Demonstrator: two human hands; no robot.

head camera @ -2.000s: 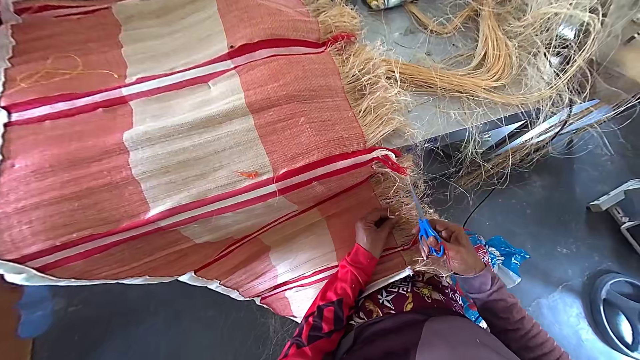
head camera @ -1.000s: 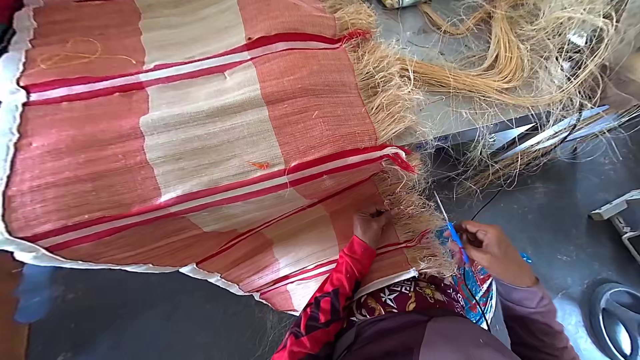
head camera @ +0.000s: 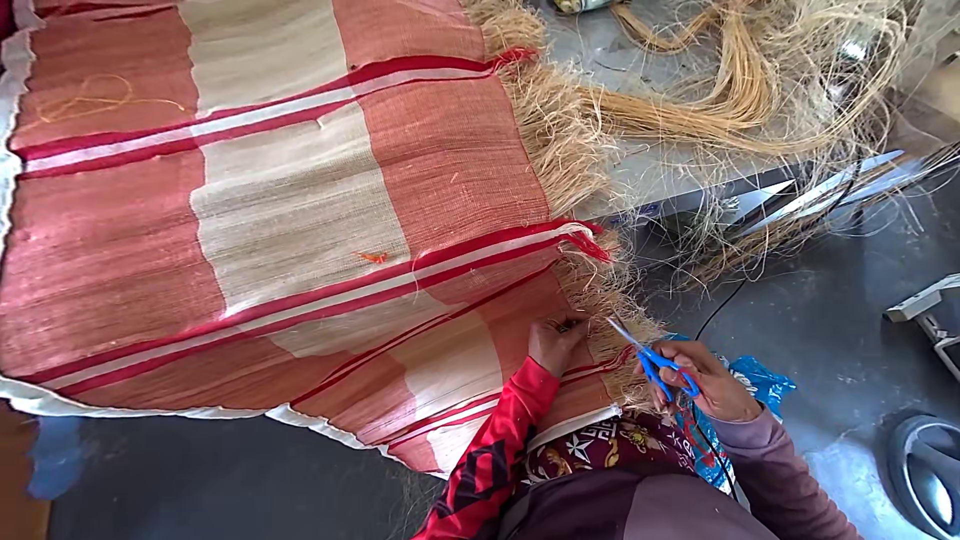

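Observation:
A woven cloth [head camera: 457,165] in pink and beige blocks with red and white stripes spreads over the left and middle of the view. Along its right edge runs a fringe of pale fibres [head camera: 562,135]. My left hand [head camera: 556,345], in a red sleeve, lies on the cloth beside the lower fringe, its fingers pinched together; what they pinch is too small to tell. Blue-handled scissors [head camera: 657,367] are in my right hand [head camera: 701,379], their blades pointing up and left over the fringe, close to my left fingertips. An orange scrap of thread [head camera: 373,258] lies on the cloth.
A hank of tan fibres [head camera: 739,82] and tangled loose strands [head camera: 840,127] lie on the grey surface at the upper right. A black cable [head camera: 724,304] crosses the dark floor. A blue plastic bag [head camera: 757,379] is behind my right hand; a round grey object [head camera: 926,472] stands lower right.
My right hand with the scissors has moved left, bringing the blades back over the fringe near my left hand. A second ago it was farther right, with the blades pointing up.

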